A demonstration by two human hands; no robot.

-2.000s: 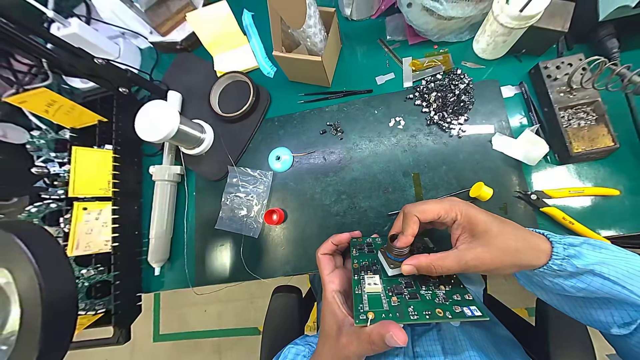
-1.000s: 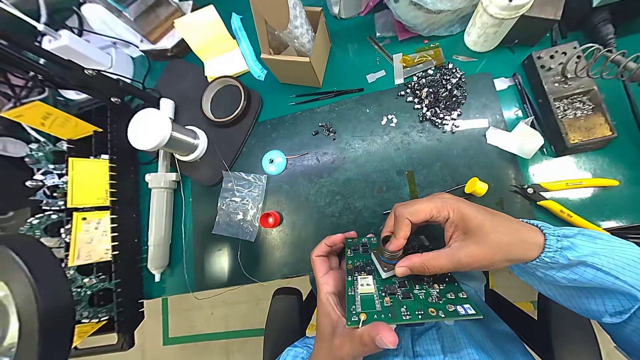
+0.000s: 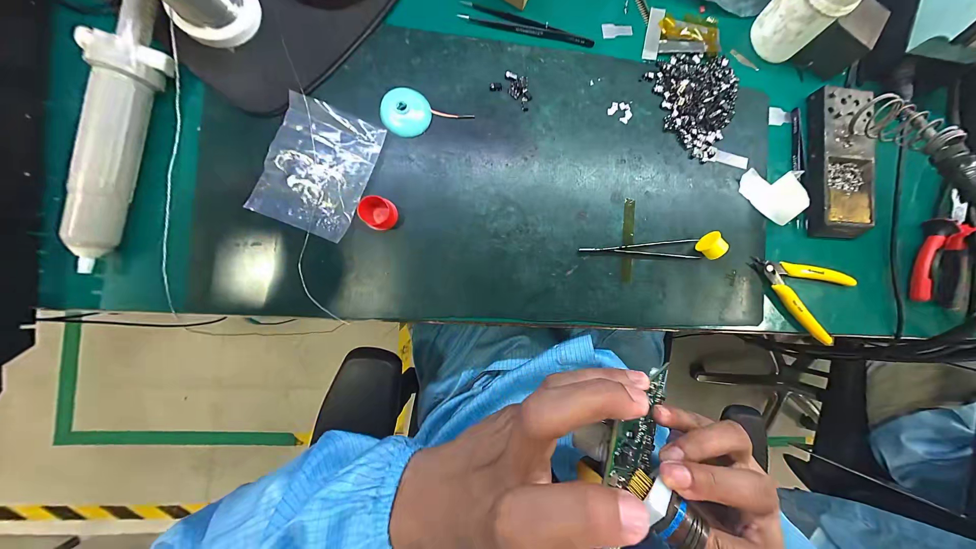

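Note:
A green circuit board [image 3: 637, 442] is tilted nearly edge-on over my lap, below the bench edge. My left hand [image 3: 526, 465] grips it by its edges, fingers at the far end and thumb near the lower end. Against the board's right side, my right hand [image 3: 720, 473] holds a dark round part with a blue band [image 3: 675, 518] and a white base. A row of gold pins shows on the board beside that base. The lower end of the board is partly hidden by my left thumb. Tweezers [image 3: 640, 249] lie on the dark mat near a yellow cap [image 3: 711, 245].
On the mat [image 3: 488, 175] are a plastic bag [image 3: 316, 168], a red cap [image 3: 377, 213], a blue round dispenser [image 3: 406, 112] and a pile of small components [image 3: 694, 99]. Yellow-handled cutters [image 3: 797, 293] and a soldering iron stand [image 3: 839, 164] are at the right. Another person's sleeve [image 3: 926, 457] shows lower right.
The board has gone from face-up over the mat's front edge to nearly edge-on over my lap. Both hands moved with it, and the round part is now at its right side. The view has shifted.

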